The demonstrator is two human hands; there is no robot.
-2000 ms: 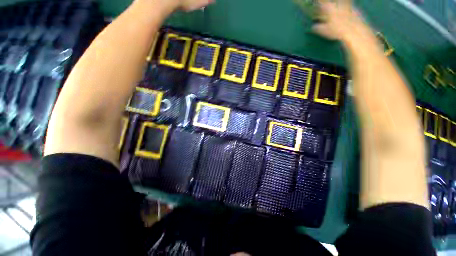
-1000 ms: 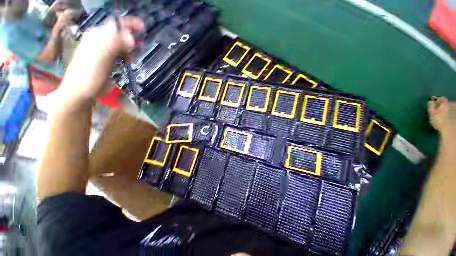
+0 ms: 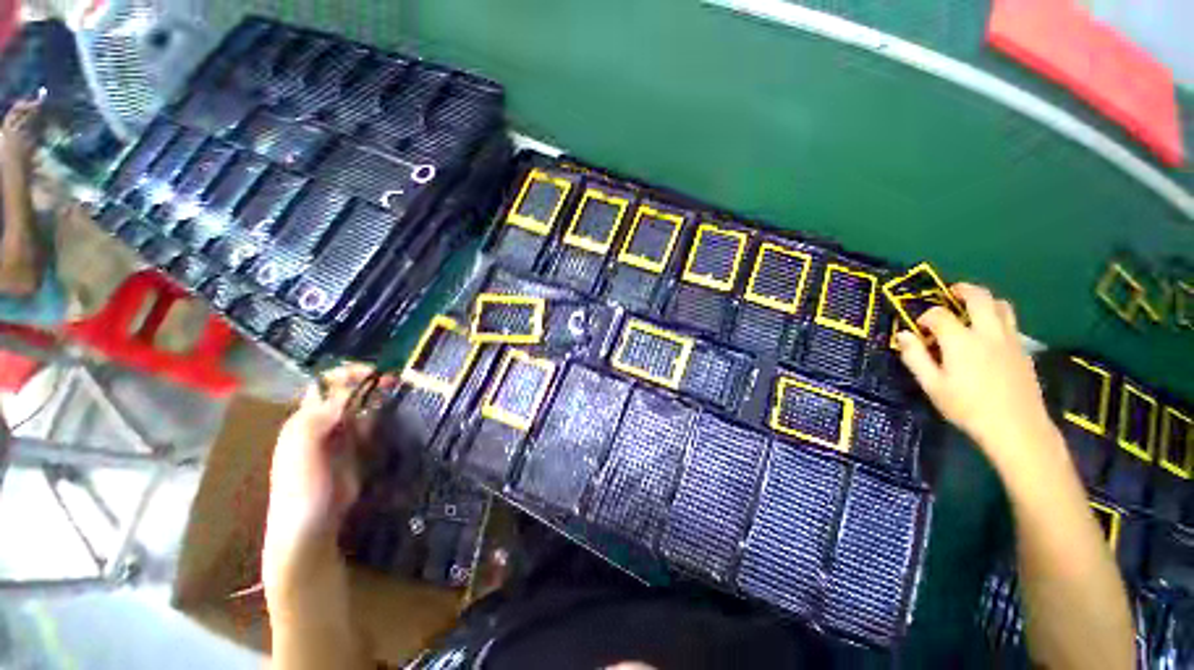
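A black tray (image 3: 596, 425) lies tilted in front of me. Yellow rectangular frames (image 3: 777, 276) sit along its upper row, in some middle pockets and at the lower left; most lower pockets are empty. My right hand (image 3: 976, 360) is at the tray's upper right corner, fingers closed on yellow frames (image 3: 924, 299) that overlap askew. My left hand (image 3: 321, 452) is beside the tray's lower left corner. Thin dark shapes show at its fingertips, but blur hides whether it holds them.
A stack of black trays (image 3: 282, 164) stands at the left. A brown carton (image 3: 229, 524) with black trays is below. Another tray with frames (image 3: 1137, 425) lies at right, loose frames (image 3: 1129, 295) above it. A red block (image 3: 1093, 66) is beyond the pale rail (image 3: 904, 52). Another person's arm (image 3: 18, 196) shows far left.
My left hand has come down from over the tray stack to the tray's lower left. My right hand has moved in from the right edge onto frames at the upper right corner.
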